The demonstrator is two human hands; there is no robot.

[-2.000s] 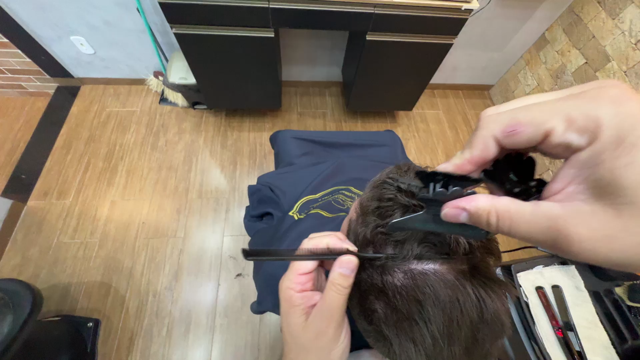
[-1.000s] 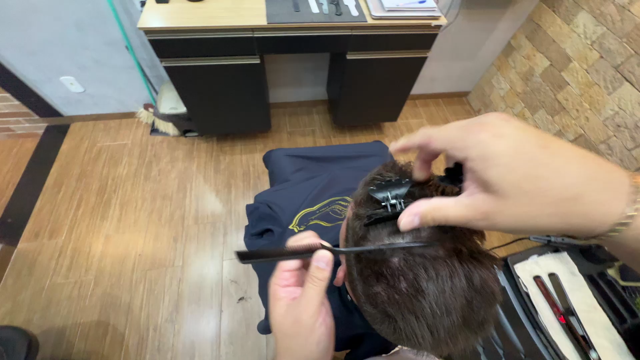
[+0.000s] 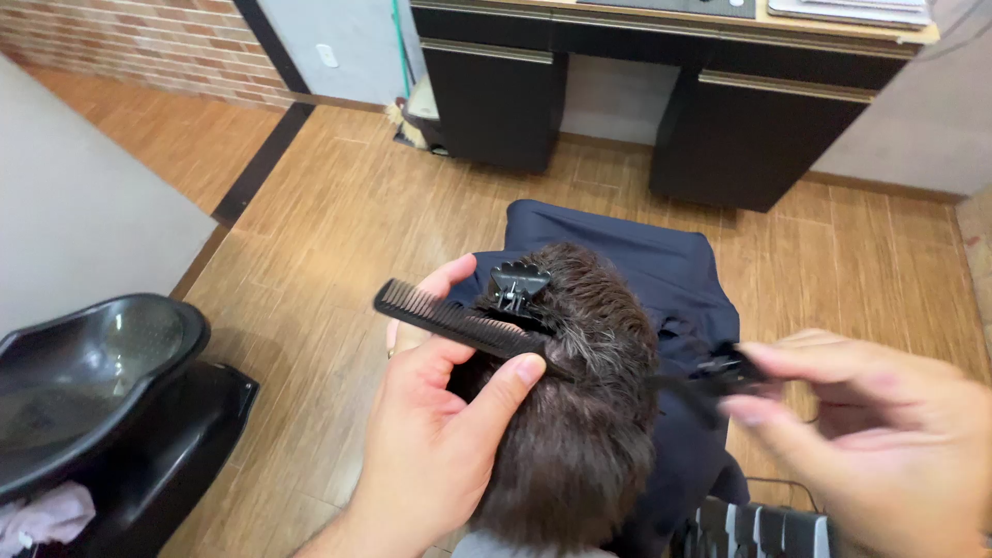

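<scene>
A seated person's dark-haired head point(image 3: 573, 418) is seen from above and behind, over a navy cape point(image 3: 620, 232). My left hand point(image 3: 442, 418) holds a black comb point(image 3: 457, 322) between thumb and fingers at the left side of the head, its teeth pointing up and its thin end against the hair. Just above the comb, a black claw clip point(image 3: 518, 287) sits in the hair. My right hand point(image 3: 852, 434), blurred, pinches another black claw clip point(image 3: 728, 372) off the right side of the head; its jaws are too blurred to make out.
A black wash basin point(image 3: 108, 372) stands at the left, with a cloth point(image 3: 46, 515) below it. A dark desk point(image 3: 488, 101) with drawers lies ahead, a broom point(image 3: 407, 124) beside it. A tool case point(image 3: 756, 531) with several items shows at the lower right.
My right hand has moved from the clip on top of the head out to the right side, now with another clip in it. The comb's teeth have turned into sight. The view has swung left.
</scene>
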